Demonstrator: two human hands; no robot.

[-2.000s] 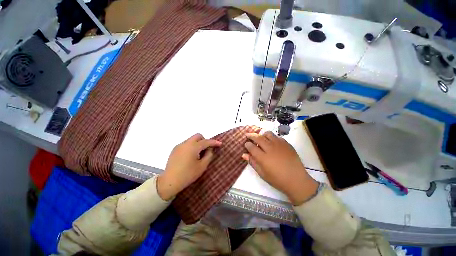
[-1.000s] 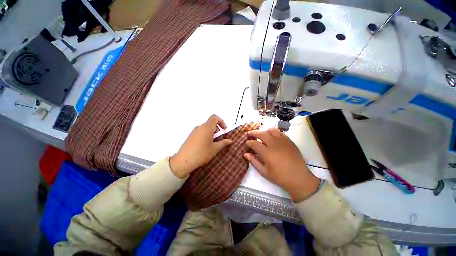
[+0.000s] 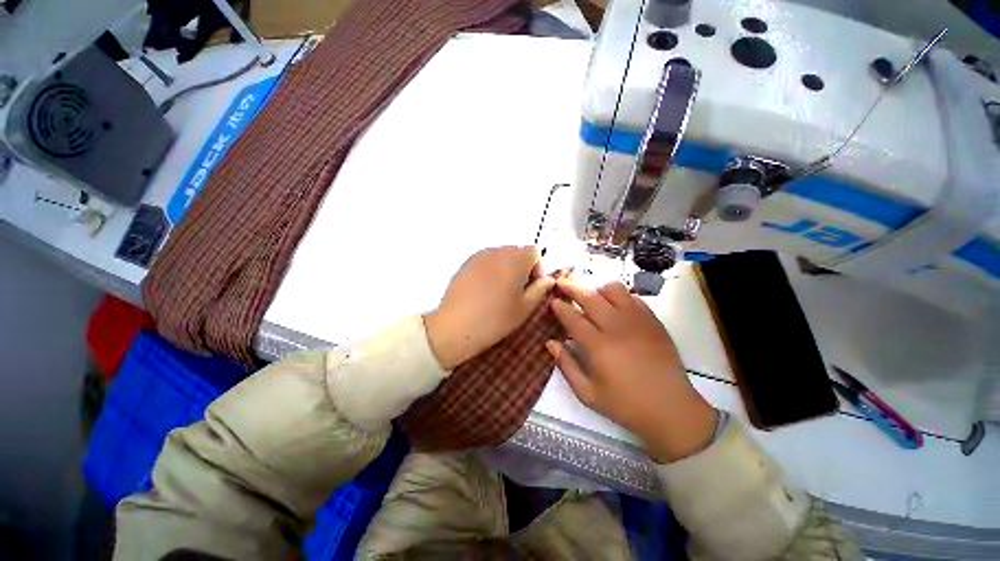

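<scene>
A checked fabric piece (image 3: 483, 389) in reddish-brown lies under my hands and hangs over the table's front edge. Its upper end is by the presser foot and needle (image 3: 601, 261) of the white sewing machine (image 3: 757, 121). My left hand (image 3: 490, 305) is at the left side of the cloth's upper end, its thumb and fingertips closed on the edge. My right hand (image 3: 625, 356) lies on the cloth's right side, fingertips close to the left thumb just in front of the foot. The cloth's tip is partly hidden by the fingers.
A long folded bundle of checked panels (image 3: 263, 197) lies at left. A smartphone (image 3: 764, 338) and pink-and-blue thread snips (image 3: 877, 408) lie right of my right hand. A grey-white second machine (image 3: 88, 118) stands far left. A blue bin (image 3: 154, 422) and red item (image 3: 115, 338) are below.
My left hand has moved right and up along the cloth, to the fingertips of my right hand by the foot. My right hand stays on the cloth. The view has shifted slightly.
</scene>
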